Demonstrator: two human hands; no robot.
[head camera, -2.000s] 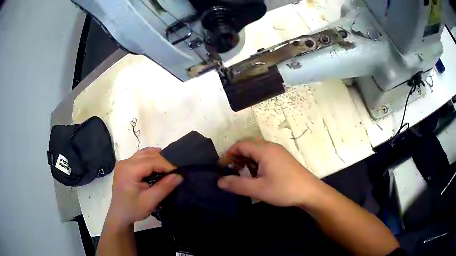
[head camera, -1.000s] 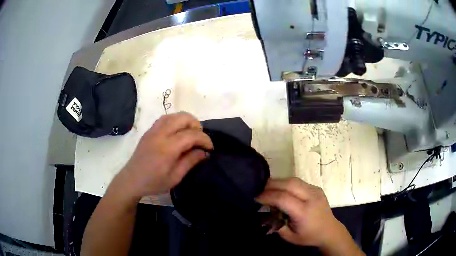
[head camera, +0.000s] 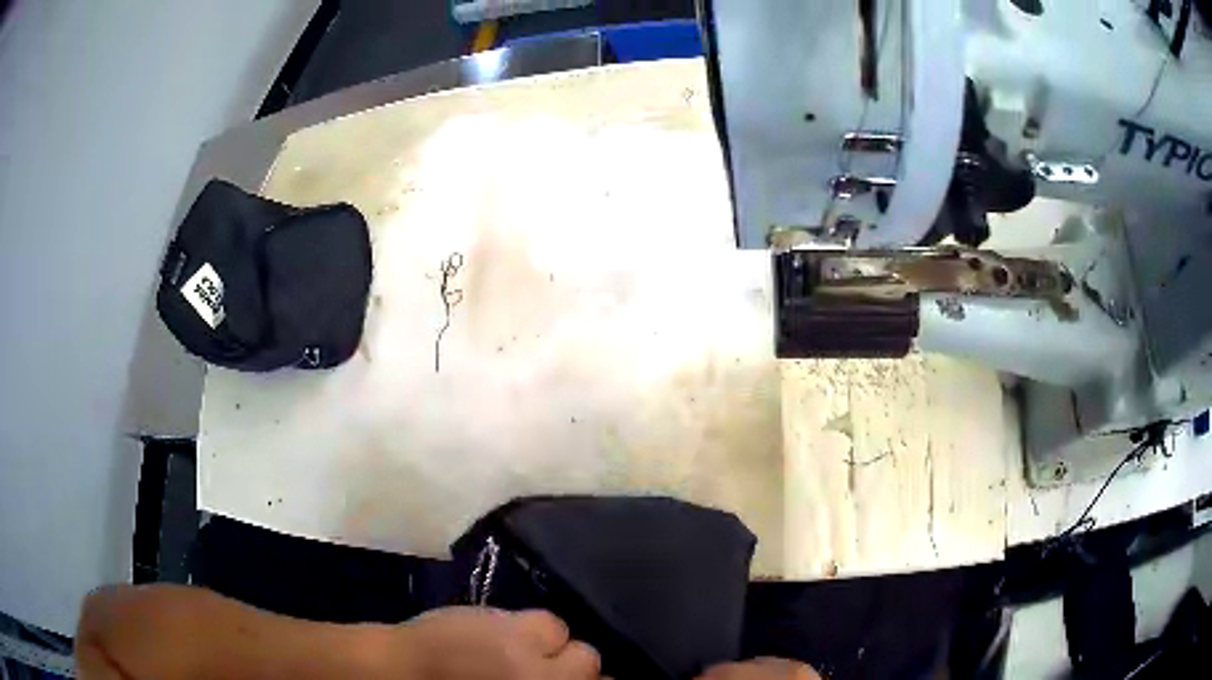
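A black fabric bag body (head camera: 638, 558) lies over the near table edge at the bottom centre, a flat panel facing up. A silver zip (head camera: 485, 571) shows at its left side. My left hand (head camera: 512, 644) is at the bag's lower left, fingers curled against the fabric; its fingertips are hidden. My right hand (head camera: 758, 670) is mostly cut off by the bottom edge, at the bag's lower right; its grip cannot be seen.
A finished black bag (head camera: 286, 279) with a white patch lies at the table's left. A dark loose thread (head camera: 445, 306) is mid-table. The white sewing machine (head camera: 837, 133) stands at the right, its arm ending in a dark block (head camera: 847, 324). The cream table (head camera: 598, 399) has a grey edge.
The bag body and both hands have moved down towards the near edge. The bag now shows a flat panel and a zip instead of a dark rounded opening.
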